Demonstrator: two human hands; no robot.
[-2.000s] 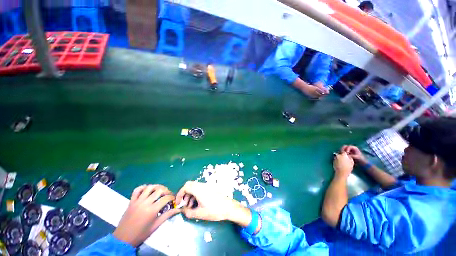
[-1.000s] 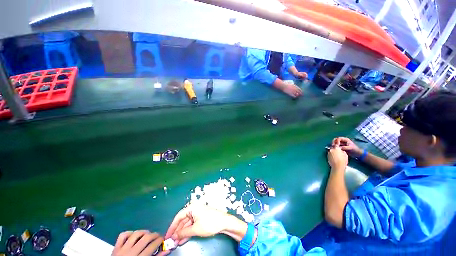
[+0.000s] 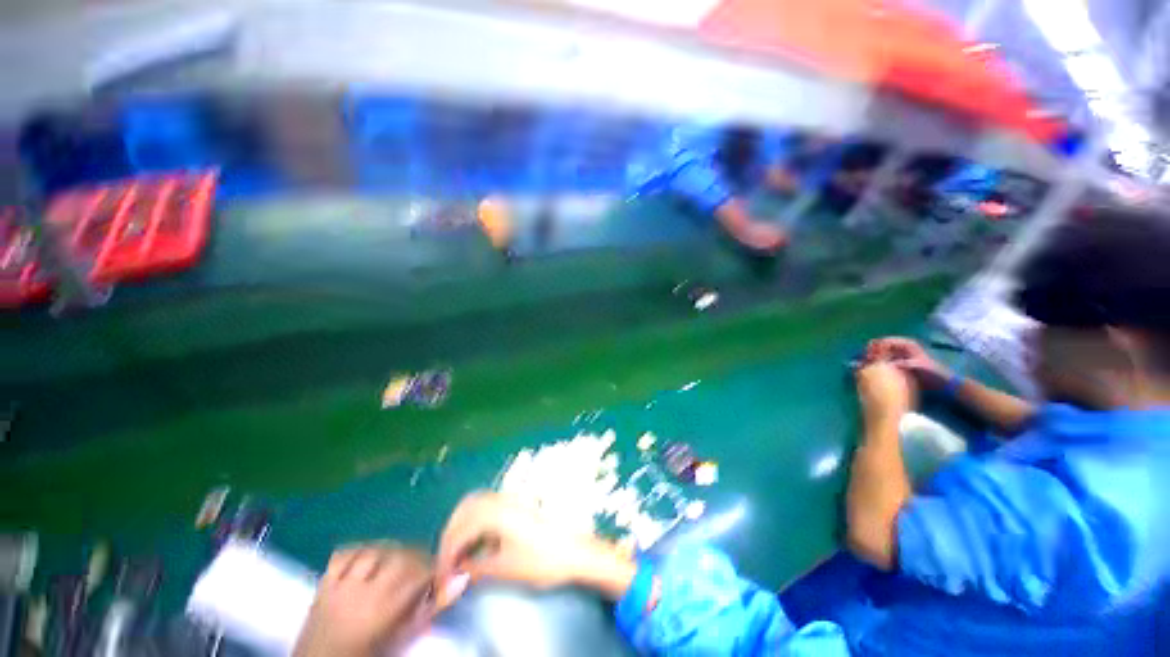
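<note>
The frame is motion-blurred. My left hand [image 3: 366, 597] and my right hand [image 3: 520, 542] meet at the bottom centre, fingertips together. A small white piece [image 3: 452, 589] shows between them; the rest of what they hold is hidden by the fingers and blur. A long white strip [image 3: 254, 598] lies on the green surface, partly behind my left hand. A heap of small white pieces [image 3: 565, 472] lies just beyond my right hand. Dark round units with pale battery pieces are blurred at the lower left.
One disc unit [image 3: 430, 388] lies mid-surface, another [image 3: 680, 460] right of the heap. A red compartment tray [image 3: 141, 231] and an orange tool [image 3: 494, 222] are at the far side. A person in blue [image 3: 1026, 539] works close on the right. Another person's hand [image 3: 751, 231] is across.
The view has tilted and blurred. My hands have stayed together and show slightly higher in the picture than one second ago. More of the lower-left disc cluster shows again.
</note>
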